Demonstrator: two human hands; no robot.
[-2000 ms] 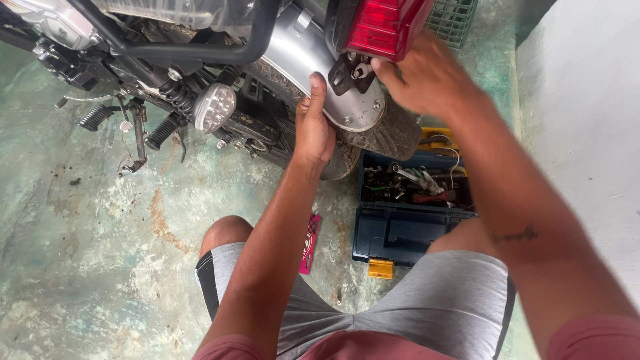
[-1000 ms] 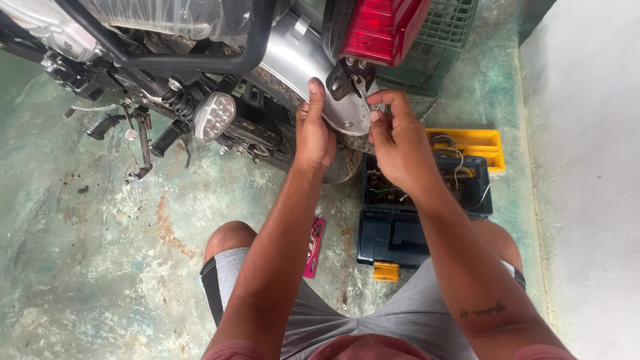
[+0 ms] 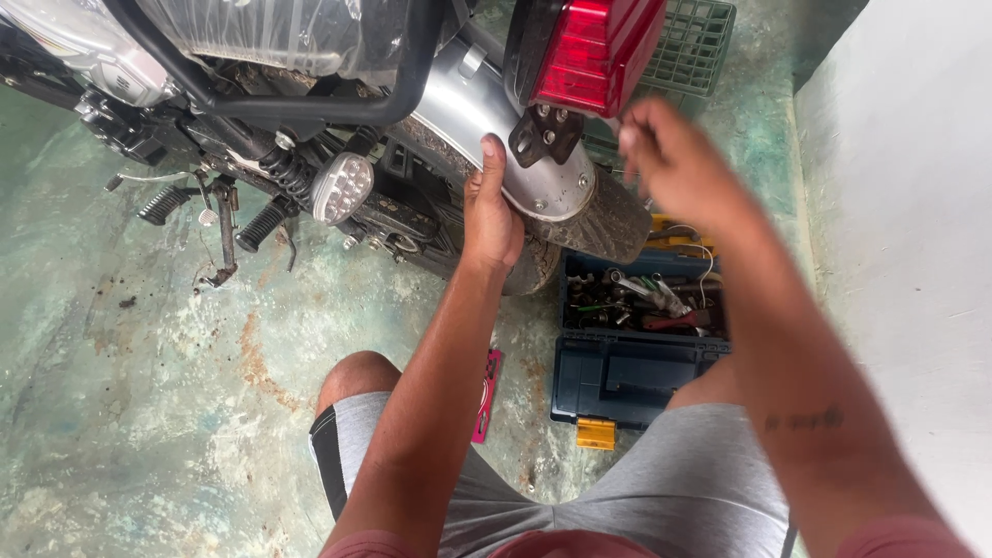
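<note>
My left hand (image 3: 494, 205) grips the lower edge of the silver rear fender (image 3: 484, 108) of a motorcycle, its thumb lying on the metal. Just below the red tail light (image 3: 593, 54), a black metal bracket (image 3: 549, 136) with bolts is fixed by the fender. To the right of the bracket and beside the tail light is my right hand (image 3: 659, 155), blurred, with its fingers curled; whether something is between them cannot be told. A muddy black mudflap (image 3: 608, 221) extends from the fender's end.
An open dark blue toolbox (image 3: 647, 380) holding wrenches and other tools lies on the floor under the mudflap. Behind the tail light is a green plastic crate (image 3: 694, 50). A pink item (image 3: 487, 395) lies between my knees. A white wall (image 3: 907, 232) rises at the right.
My right hand has moved away from the bracket, out to the right beside the tail light. My left hand stays on the fender.
</note>
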